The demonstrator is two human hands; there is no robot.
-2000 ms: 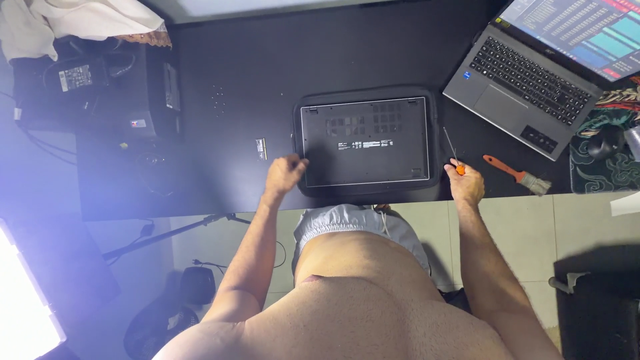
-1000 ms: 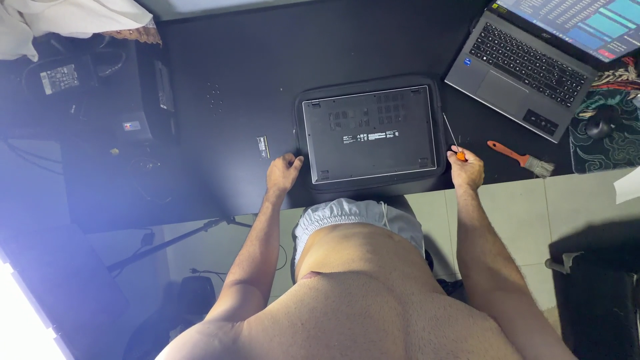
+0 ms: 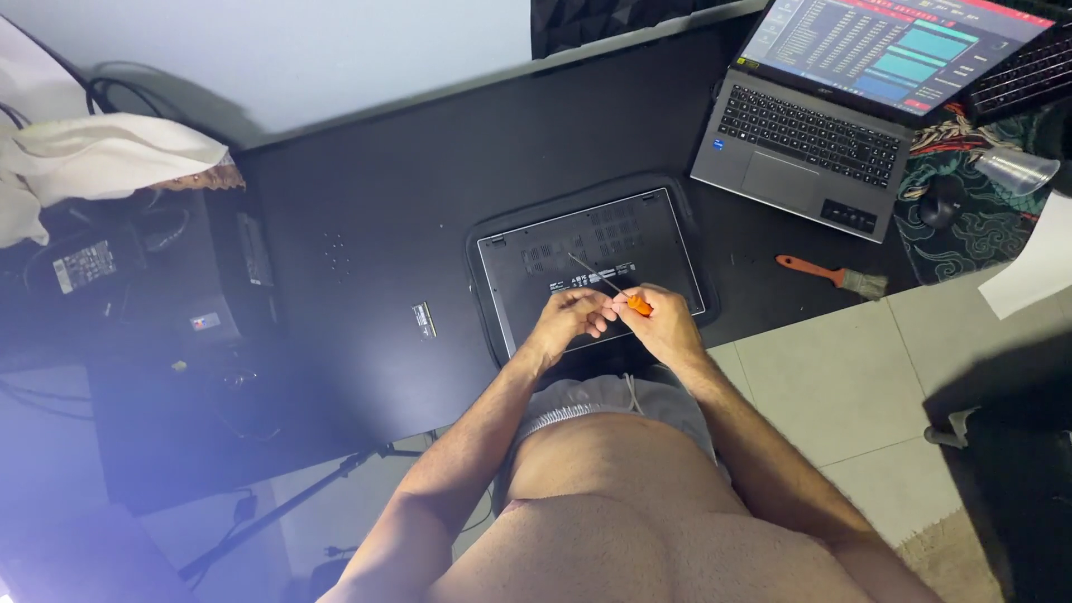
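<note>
A laptop [image 3: 536,293] lies upside down on a dark mat on the black desk, its vented bottom cover facing up. Over its near edge, my right hand [image 3: 662,322] is closed around a screwdriver with an orange handle [image 3: 639,305], the thin shaft pointing up and to the left over the cover. My left hand [image 3: 572,321] meets it, fingertips touching or nearly touching those of my right hand; whether something small is between them cannot be made out. A memory module [image 3: 425,320] lies on the desk left of the laptop, and several tiny screws [image 3: 337,251] are scattered farther left.
An open grey laptop [image 3: 804,159] stands at the back right. A brush with an orange handle [image 3: 811,269] lies near the front edge, with a mouse [image 3: 940,201] on a patterned mat beyond. A power adapter [image 3: 84,268] and white cloth [image 3: 109,159] are at the left.
Both hands have moved inward from the two sides of the upside-down laptop and now meet over its near part. The screwdriver has come along in my right hand. The view has shifted and turned.
</note>
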